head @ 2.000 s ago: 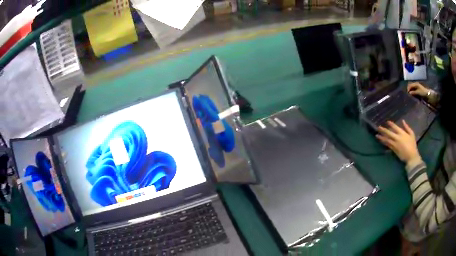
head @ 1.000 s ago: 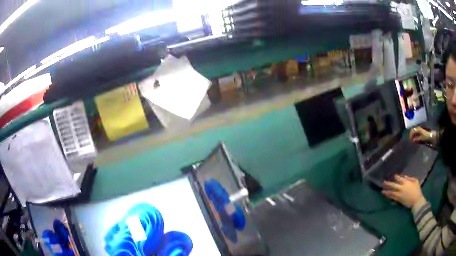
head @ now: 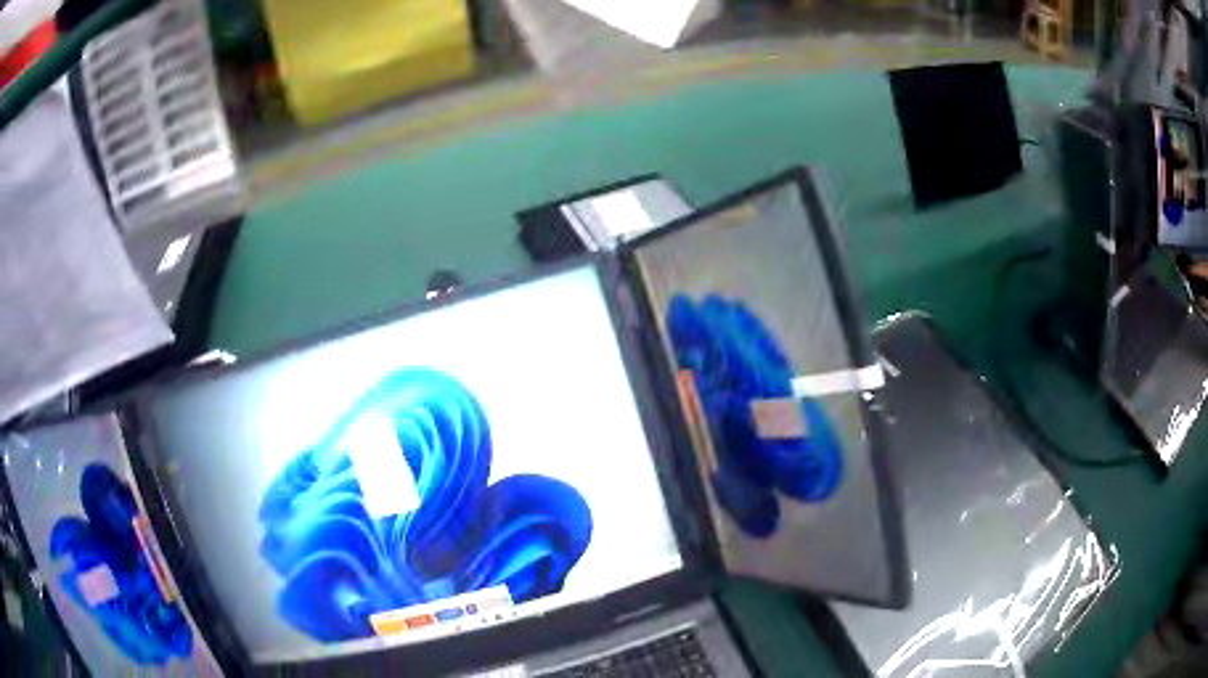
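The triple-screen laptop stands open in front of me. Its main screen (head: 318,358) shows a blue swirl on a pale background, with a small orange-white bar near the bottom. The right side screen (head: 755,397) and the left side screen (head: 113,556) show the same swirl. The right one has a white tape tab (head: 837,382) on its outer edge. Part of the keyboard (head: 656,660) shows at the bottom edge; the rest is cut off. Neither of my hands is in the picture.
A closed laptop in wrinkled film (head: 947,490) lies to the right on the green mat (head: 437,172). Beyond it are a black cable (head: 1020,384) and another open laptop (head: 1150,351). A black panel (head: 956,133) is at the back. Paper sheets (head: 66,252) and a yellow sheet (head: 371,53) hang left.
The view has dropped from the bench back and shifted, so the laptop shows larger and more fully. The other person's face and hands have left the picture. The screens show the same swirl.
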